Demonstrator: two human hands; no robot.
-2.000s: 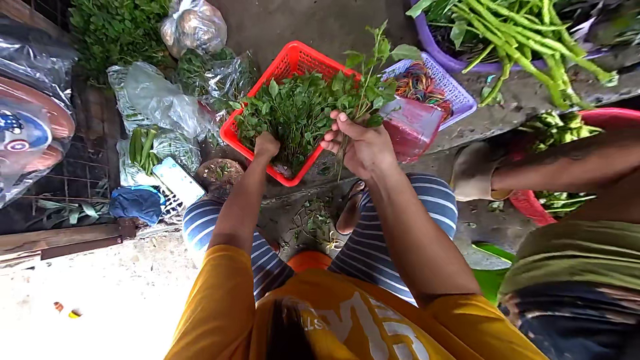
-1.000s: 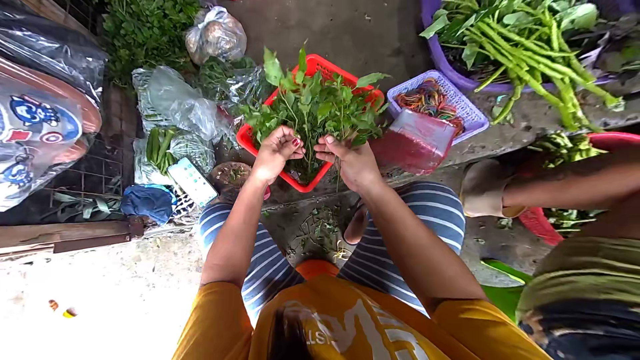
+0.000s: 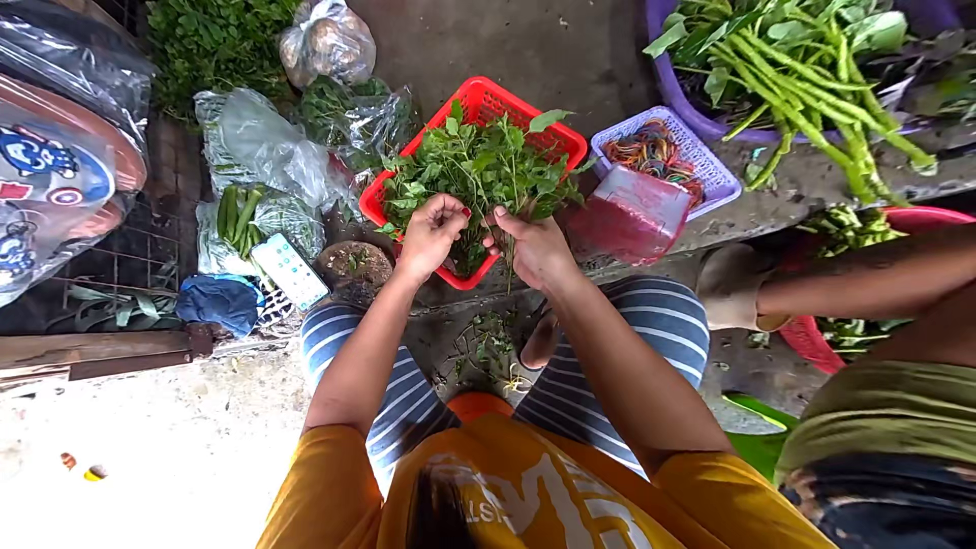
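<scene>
A red plastic basket (image 3: 570, 139) full of leafy green sprigs (image 3: 473, 164) stands in front of my knees. Over its near edge, my right hand (image 3: 537, 248) holds a bunch of the sprigs by the stems, thumb on top. My left hand (image 3: 436, 232) is close beside it at the left, its fingertips pinched together in front of the leaves; whether a stem is between them cannot be made out. To the right of the red basket, a lilac plastic basket (image 3: 720, 179) holds a tangle of coloured rubber bands (image 3: 657, 156), with a red-tinted clear plastic packet (image 3: 637, 213) leaning over its near side.
Bagged greens (image 3: 267, 152), okra (image 3: 240, 217), a phone (image 3: 290, 271) and a blue cloth (image 3: 219, 303) lie at the left. A purple basin (image 3: 675, 95) of green stalks stands at the upper right. A person's leg (image 3: 862, 282) and a red basin (image 3: 816, 347) are at the right.
Two seconds ago my left hand was down in the basket's leaves and my right hand held a sprig up at the right; now both are together over the near edge.
</scene>
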